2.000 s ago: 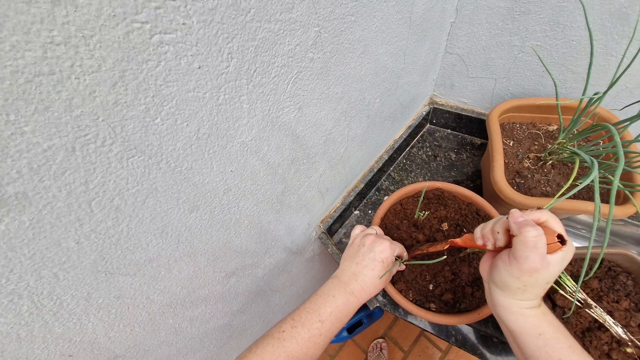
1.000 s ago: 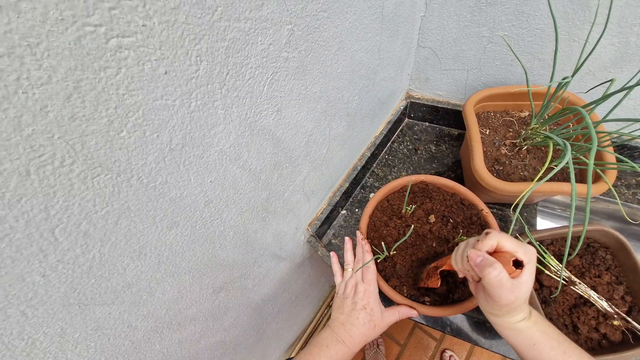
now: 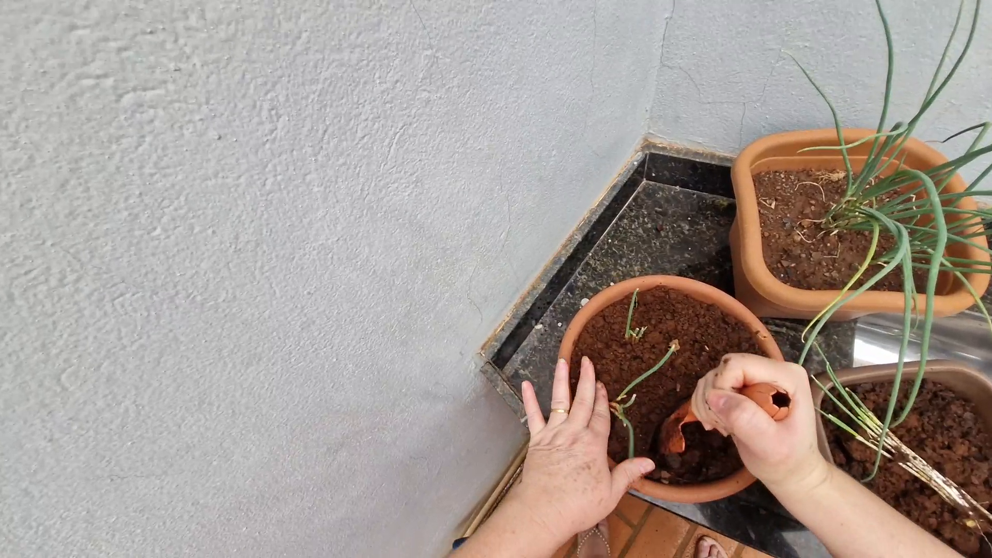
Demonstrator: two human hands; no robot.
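A round terracotta-coloured pot of reddish soil stands on a black stone counter. My left hand lies spread over the pot's left rim, holding nothing, its fingertips at the soil beside a small green onion shoot. A second short shoot stands near the back of the pot. My right hand is closed around the handle of an orange hand trowel, whose blade is partly in the soil at the front right of the pot.
An orange planter with long green onion leaves stands at the back right. A brown planter of soil, crossed by a bunch of stalks, is at the lower right. The textured wall borders the black stone counter.
My left hand has let go of the shoot and now lies spread at the rim. The trowel has moved from the pot's middle to its front right, still in my right hand.
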